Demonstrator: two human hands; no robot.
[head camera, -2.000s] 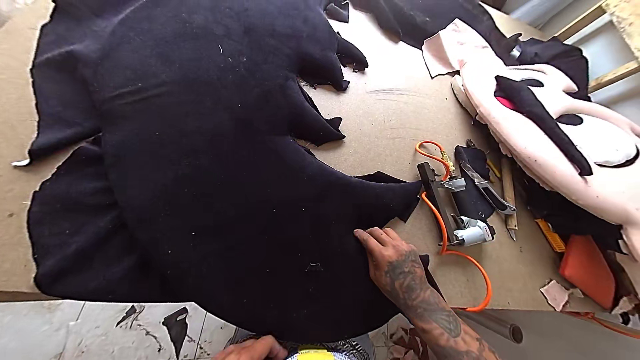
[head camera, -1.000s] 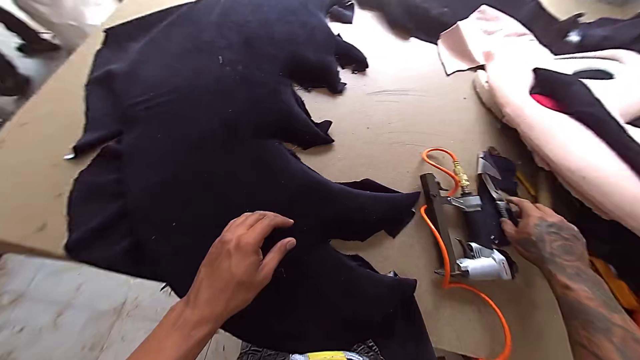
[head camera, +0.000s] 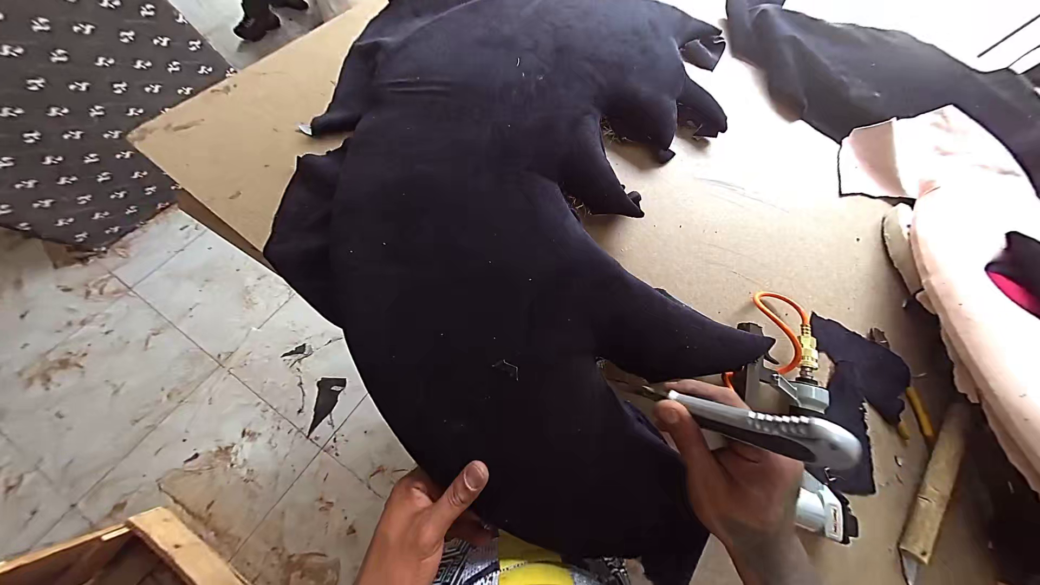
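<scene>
A large dark fabric-covered piece (head camera: 487, 268) with curved, pointed projections lies across the board-topped table. My left hand (head camera: 439, 508) grips its near edge, thumb on top and fingers underneath. In my right hand (head camera: 731, 471) is a grey and black snap-off utility knife (head camera: 764, 426), its tip at the notch below the longest projection. Just behind that hand, partly hidden by it, a pneumatic staple gun (head camera: 812, 398) with an orange hose lies on the table. A dark fabric scrap (head camera: 861, 374) lies beside it.
A pale pink fabric-covered shape (head camera: 967, 244) lies at the right, near more dark cloth (head camera: 861, 73). A wooden stick (head camera: 934, 487) rests at the table's right side. A wooden crate (head camera: 146, 544) stands lower left. Patterned cloth (head camera: 97, 106) hangs upper left. Fabric scraps (head camera: 327, 402) litter the tiled floor.
My right hand has picked up the utility knife from beside the staple gun and brought it left to the dark piece. My left hand has moved from on top of the piece to its near edge.
</scene>
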